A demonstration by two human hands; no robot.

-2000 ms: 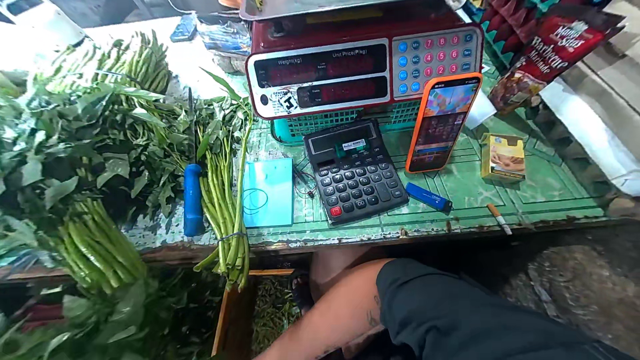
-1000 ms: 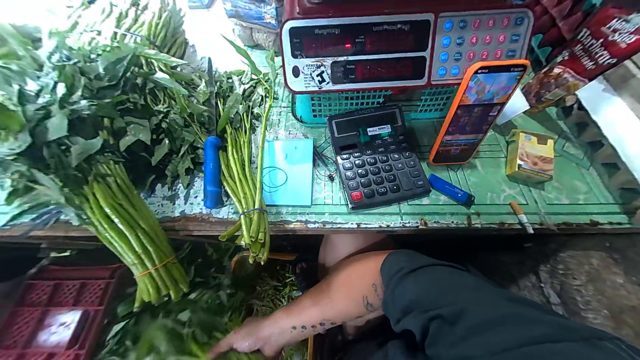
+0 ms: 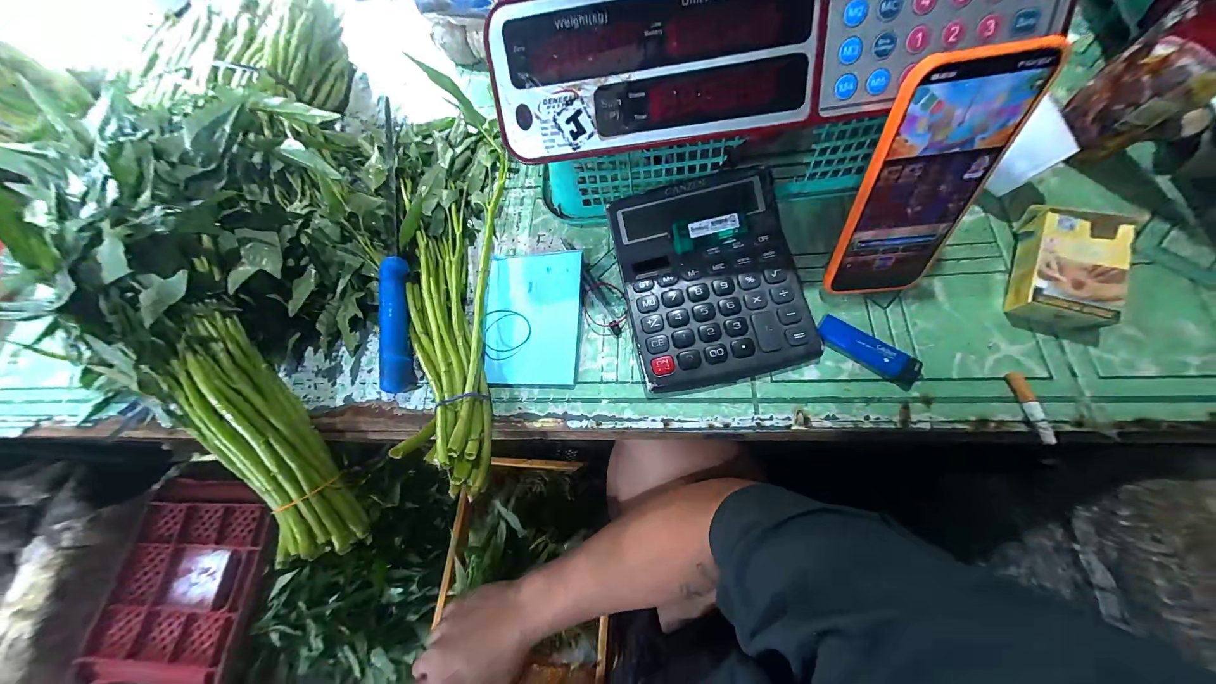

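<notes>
My right hand [image 3: 480, 632] reaches down below the table, over leafy greens [image 3: 328, 617] beside a wooden frame edge [image 3: 452, 560]. Its fingertips are hard to make out against the bottom of the view, so a grip cannot be told. My left hand is out of view. Up and left of the hand, a thick bundle of green stems [image 3: 261, 432] with an orange band hangs over the table edge. A thinner bundle [image 3: 456, 351], tied with a bluish band, lies beside a blue-handled knife [image 3: 394, 323].
On the green table [image 3: 936, 351] are a calculator [image 3: 712, 285], blue paper [image 3: 534, 318], a phone in an orange case [image 3: 945, 166], a blue lighter [image 3: 869, 350], a small yellow box [image 3: 1072, 268], a cigarette [image 3: 1031, 407] and a scale [image 3: 665, 76]. A red plastic crate [image 3: 176, 579] stands below left.
My right hand, outside the view two seconds ago, came into view over the greens below the table and remains there. The view has shifted, showing more of the red crate.
</notes>
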